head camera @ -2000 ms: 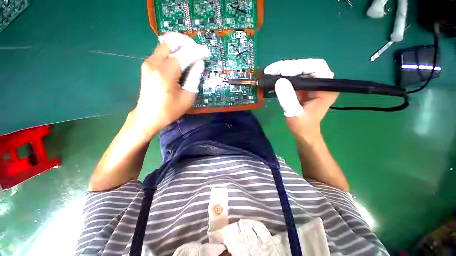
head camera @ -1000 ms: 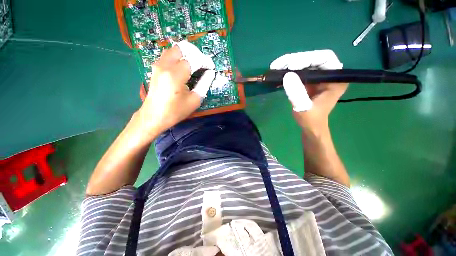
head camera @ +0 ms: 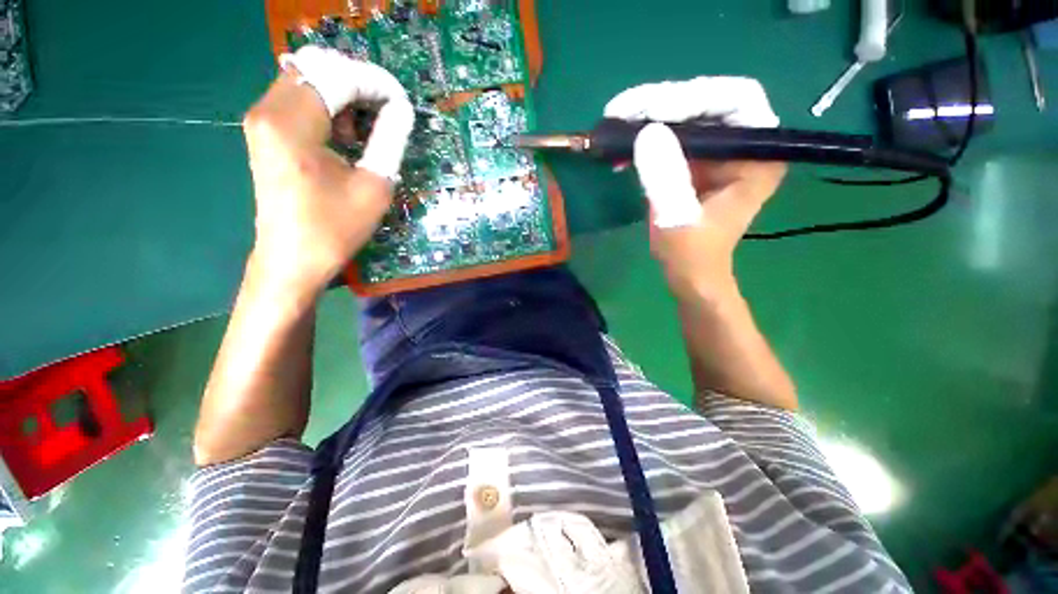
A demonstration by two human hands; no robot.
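A green circuit board panel lies in the orange fixture at the bench edge. My right hand, with white finger cots, holds the black soldering iron; its metal tip points left over the middle of the panel. Whether the tip touches is unclear. My left hand, also in white cots, is over the panel's left side with thumb and forefinger curled close together. A thin pale solder wire runs from the left to this hand. The fingertips' hold is partly hidden.
A black box with a bright reflective top and the iron's cord are at right. A white-handled tool lies at upper right. Part of another green board shows at the far left. A red stool stands on the floor at lower left.
My left hand has moved left and up, uncovering the panel's near boards. The iron has shifted up and left since a second ago. Earlier, the whole panel shifted left in view.
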